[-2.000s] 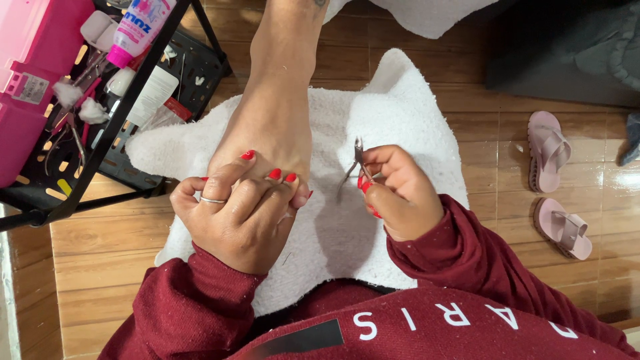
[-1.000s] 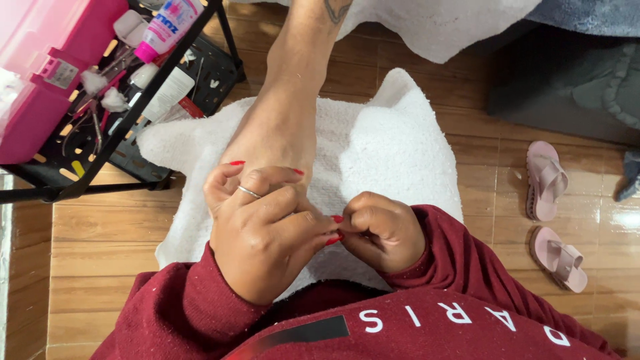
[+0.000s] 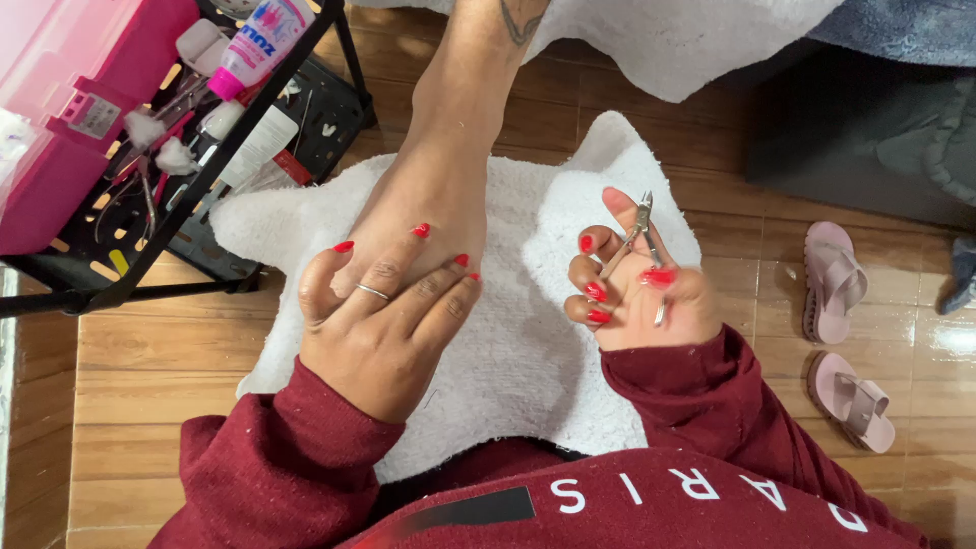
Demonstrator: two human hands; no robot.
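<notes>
Another person's bare foot (image 3: 435, 183), tattooed near the ankle, rests on a white towel (image 3: 534, 366). My left hand (image 3: 385, 320), with a ring, lies over the front of this foot with its fingers spread across the top; the toes are mostly hidden beneath it. To the right, above the towel, my right hand (image 3: 648, 282) is turned palm up and holds metal cuticle nippers (image 3: 642, 221) between thumb and fingers, jaws pointing up and away from the foot. Red polish covers my nails.
At left stands a black rack (image 3: 191, 171) with a pink plastic case (image 3: 57, 175), a bottle (image 3: 255, 46), cotton pieces (image 3: 175, 156) and metal tools. Pink sandals (image 3: 835, 282) lie on the wood-look floor at right. A dark piece of furniture (image 3: 831, 145) is at the upper right.
One second ago my hands were together at the toes. My right hand has since moved away to the right and turned palm up, showing the nippers. My left hand's fingers have spread over the foot.
</notes>
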